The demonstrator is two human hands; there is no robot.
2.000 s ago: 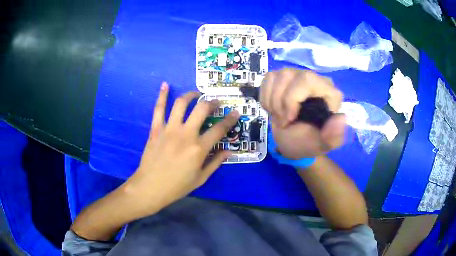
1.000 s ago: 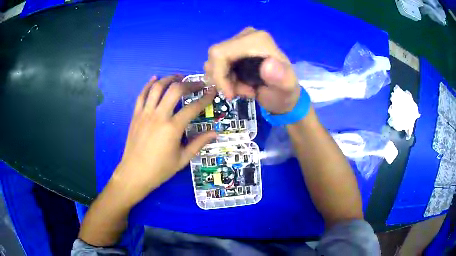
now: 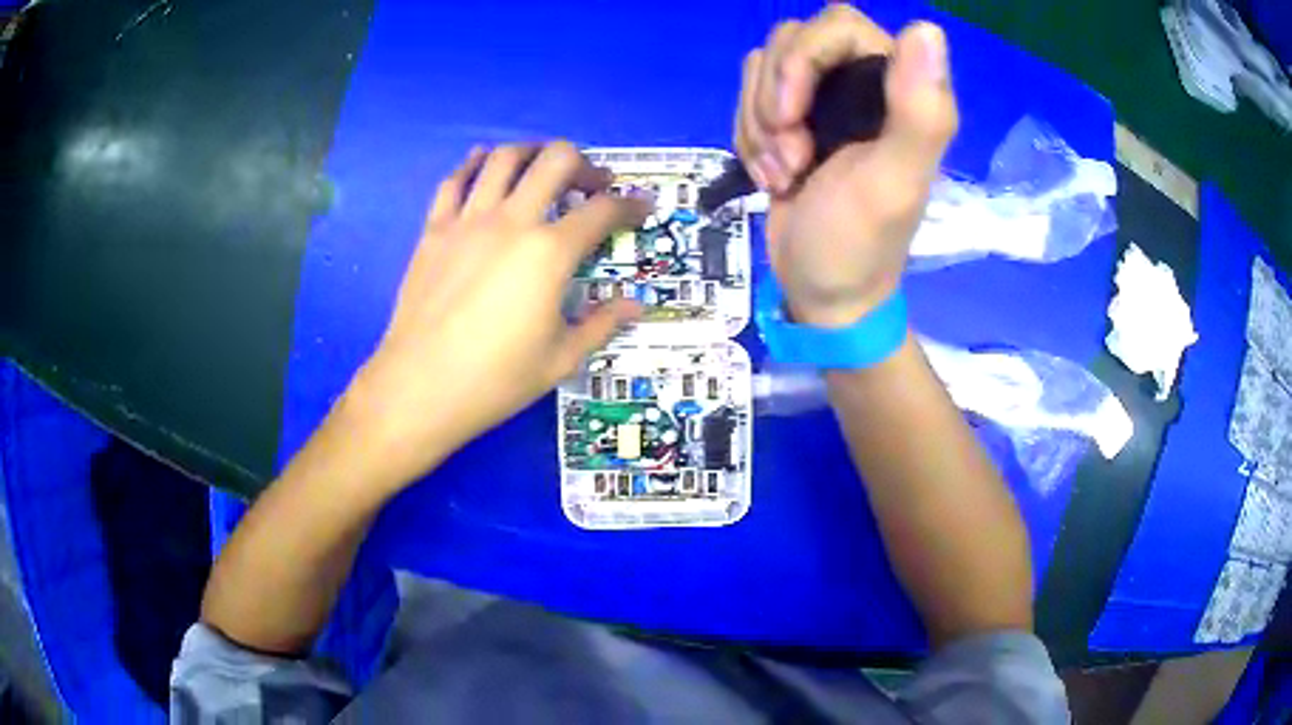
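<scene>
Two open white housings lie one beyond the other, their edges close together. The far housing [image 3: 697, 295] is partly covered by my left hand [image 3: 496, 283], whose fingers rest spread on its left side, holding nothing. The near housing [image 3: 655, 513] is uncovered and shows a green circuit board [image 3: 602, 432] with small parts. My right hand [image 3: 847, 177] is shut on the black handle [image 3: 847, 106] of a hand tool. Its dark shaft [image 3: 730, 187] points at the far housing's upper right; the tip's contact is unclear.
The housings lie on a blue work mat [image 3: 468, 545]. Two clear cord bags [image 3: 1027, 213] with white cords stretch to the right. A crumpled white clump [image 3: 1148, 319] lies beyond them. White molded parts [image 3: 1247, 467] sit on another blue sheet at the far right.
Since one second ago, both housings have shifted slightly away and right in view. My right hand with the tool has moved up and right, from the far housing's middle to its upper right.
</scene>
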